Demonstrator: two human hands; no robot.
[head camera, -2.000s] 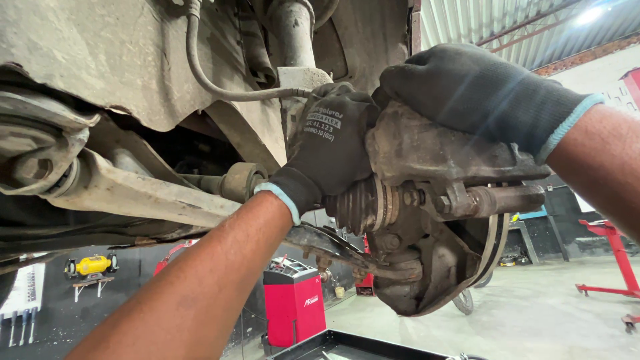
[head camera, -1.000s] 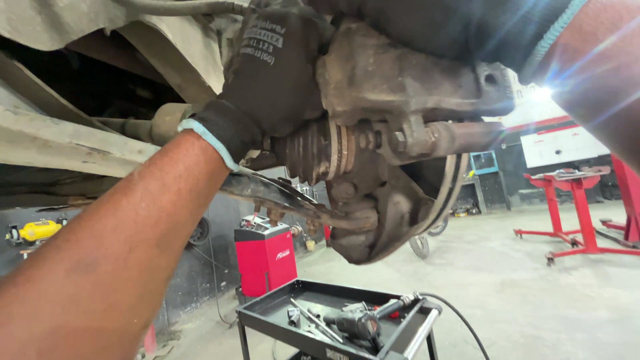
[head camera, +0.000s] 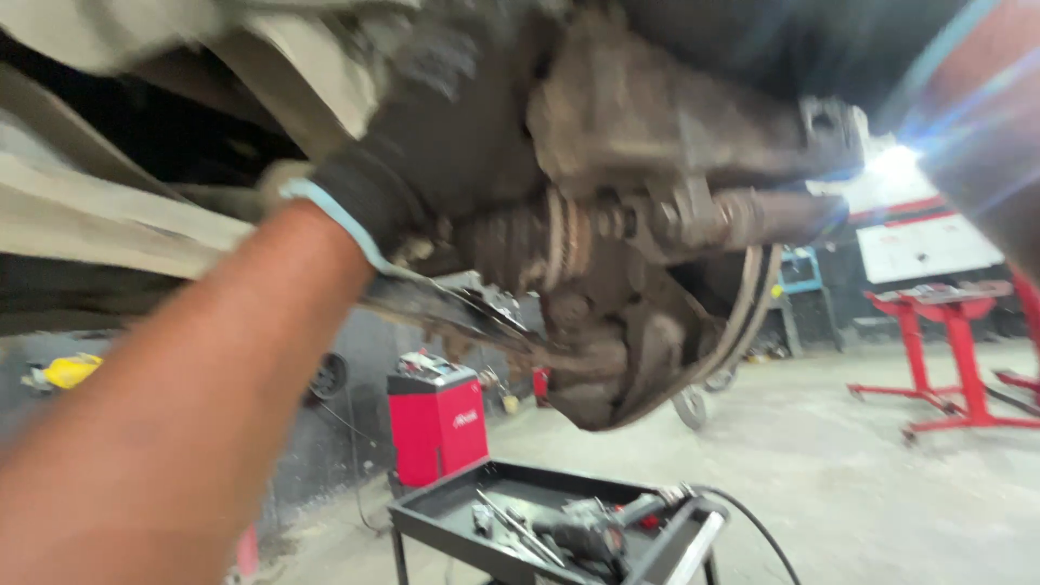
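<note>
My left hand (head camera: 455, 122), in a dark work glove with a light blue cuff, reaches up behind the brake caliper (head camera: 650, 122), above the ribbed axle boot (head camera: 508, 244). Its fingers are hidden and blurred, so its hold cannot be told. My right hand (head camera: 756, 41), also gloved, is over the top of the caliper, mostly cut off by the upper frame edge. Below the caliper are the steering knuckle (head camera: 585, 325) and the rim of the brake disc (head camera: 751, 309). A control arm (head camera: 455, 317) runs to the knuckle's lower end.
A black tool cart (head camera: 455, 540) with an air-hose-fed power tool (head camera: 593, 532) and several hand tools stands below. Behind it is a red machine (head camera: 439, 422). Red stands (head camera: 963, 357) are at the right. A pale beam (head camera: 106, 211) of the vehicle's underside crosses the left.
The view has tilted down and shifted, bringing the tool cart into sight. Both hands stay up at the caliper.
</note>
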